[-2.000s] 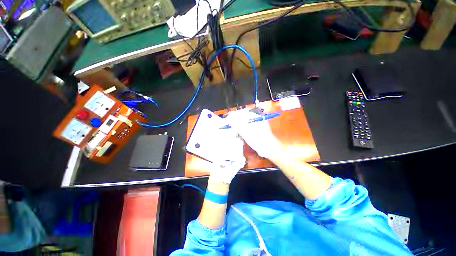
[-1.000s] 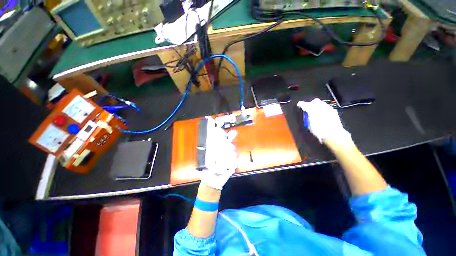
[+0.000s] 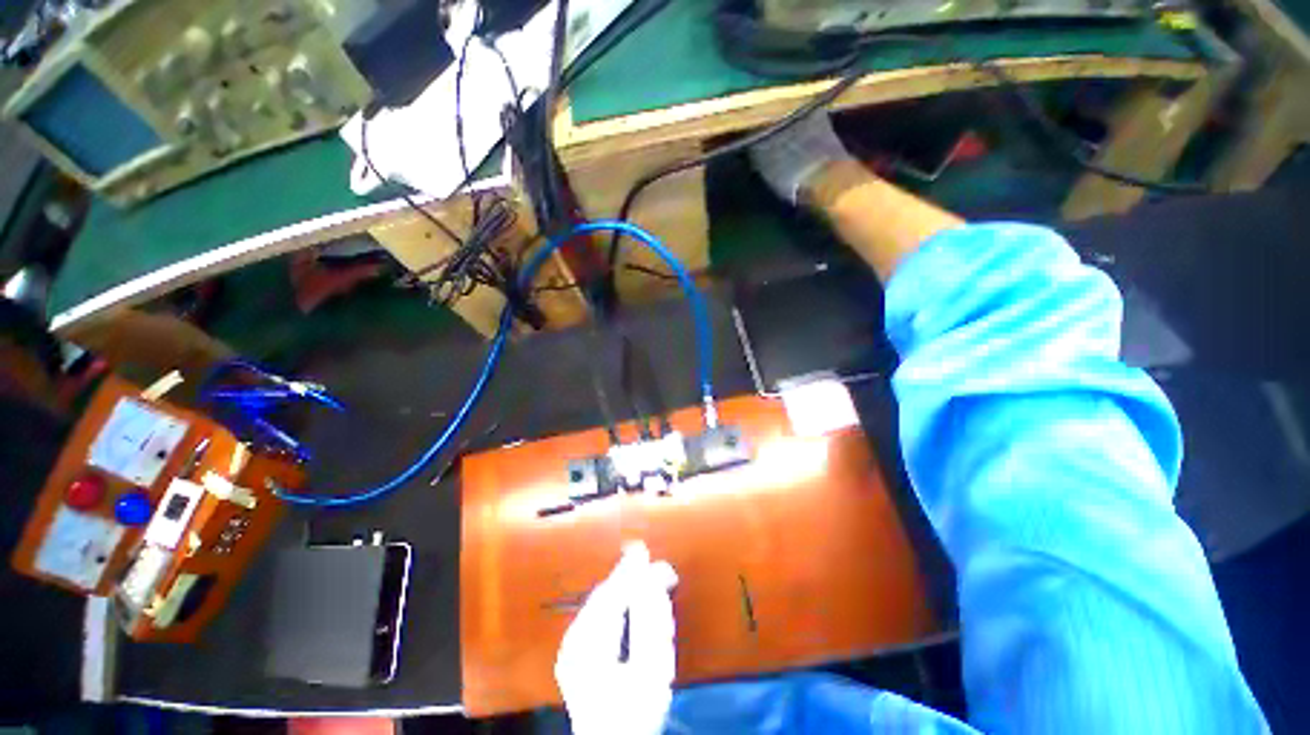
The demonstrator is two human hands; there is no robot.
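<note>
The orange-brown test fixture board (image 3: pixel 690 574) lies in front of me with no box on it. Its connector block (image 3: pixel 654 462) runs along the far part, with the blue cable (image 3: pixel 496 373) looping to it. My left hand (image 3: pixel 621 646), in a white glove, is low over the board's near edge; no box shows in it, and its finger pose is unclear. My right hand (image 3: pixel 805 152), gloved, reaches under the green shelf; it is shaded and blurred, so its hold is hidden.
A black set-top box (image 3: pixel 338 613) lies left of the board, another (image 3: pixel 812 333) behind it. The orange test unit (image 3: pixel 144 510) stands far left. Black cords (image 3: pixel 543 158) hang from the green shelf (image 3: pixel 230 223). My right sleeve (image 3: pixel 1042 431) covers much of the right side.
My right hand has moved from the bench at right to under the shelf. The box that my left hand held on edge is out of sight. The view has moved closer to the bench.
</note>
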